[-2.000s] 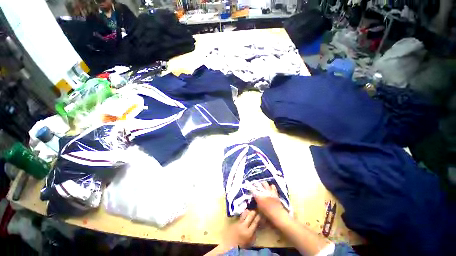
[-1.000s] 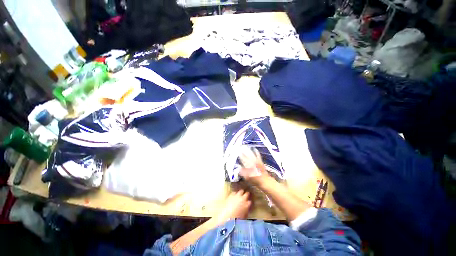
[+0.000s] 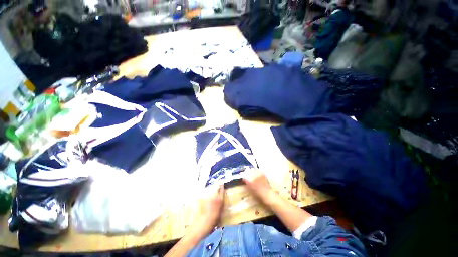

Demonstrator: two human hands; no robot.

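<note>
A navy garment with white striped trim (image 3: 226, 150) lies folded in a clear polybag in front of me, its near edge towards me. My left hand (image 3: 215, 205) is blurred at the bag's near left corner. My right hand (image 3: 255, 180) is at the near right corner, its fingertips on the bag edge. Whether the fingers pinch the plastic is hard to tell. Slim thread snips (image 3: 295, 184) lie to the right. A whitish pile of empty polybags (image 3: 113, 201) lies to the left.
Plain navy garment stacks (image 3: 341, 155) lie on the right. Bagged garments (image 3: 42, 180) and a green basket (image 3: 37, 118) are at the left. Navy garments with white trim (image 3: 120, 140) lie left of centre. Crumpled grey-white garments (image 3: 216, 55) lie towards the table's far end.
The view has swung to the right. My right hand has moved from the middle of the bagged garment to its near edge. My left hand has moved to the near left corner.
</note>
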